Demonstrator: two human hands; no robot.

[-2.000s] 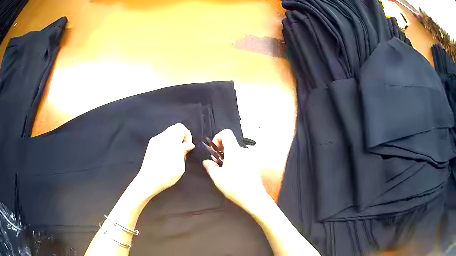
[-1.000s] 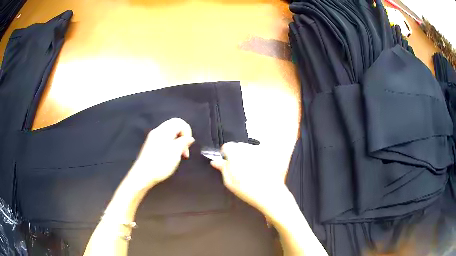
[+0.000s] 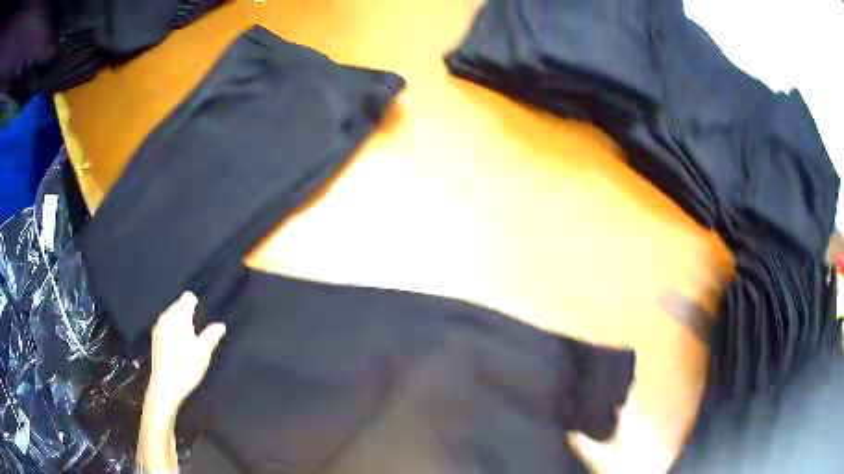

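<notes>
The black garment lies spread across the lower middle of the table, blurred, with its narrower end at the right. My left hand is at its left end, beside another dark garment that lies slanting up the table. Its thumb and forefinger are apart and nothing shows between them. My right hand is at the garment's right end, blurred and partly cut off by the lower edge. Its grip is unclear, and no snips can be made out.
The orange-brown table has glare in the middle. A thick black garment pile runs along the right, with folded black garments at the far right. Shiny clear plastic bags are at the left, below something bright blue. Dark folds lie far left.
The view has swung left, showing more plastic and the blue thing. My hands, close together over the garment before, are now wide apart. The snips seen at my right hand no longer show.
</notes>
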